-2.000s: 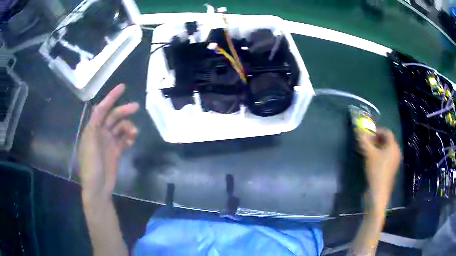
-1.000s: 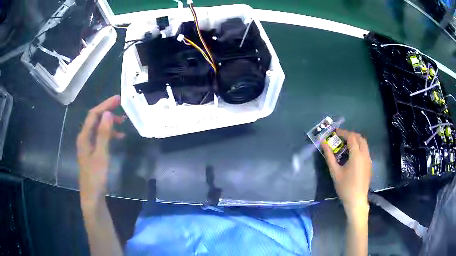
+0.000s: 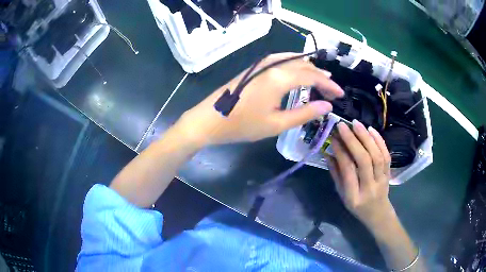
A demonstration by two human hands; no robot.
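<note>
The white housing [image 3: 288,149] lies tilted at centre right, with black parts, a round lens [image 3: 403,144] and red-yellow lead wires [image 3: 384,103] standing up inside. The power board [image 3: 327,144] is at its near-left end, mostly covered. My right hand [image 3: 361,164] has its fingertips on the board. A pale ribbon cable [image 3: 290,171] trails from the board over the housing's near wall. My left hand [image 3: 261,103] is over the left end, thumb and forefinger apart near the board. A black cable with a plug [image 3: 226,102] lies across its back.
Another white housing [image 3: 229,40] is at the top, and one more [image 3: 66,74] at top left with loose wires. Black strips [image 3: 256,207] hang at the near edge. The conveyor's white rail [image 3: 453,114] runs behind. A dark tray edge [image 3: 477,212] shows at far right.
The view has turned, so the housing appears further right and tilted. My right hand has brought the board into the housing. My left hand has moved over the housing, under the black cable.
</note>
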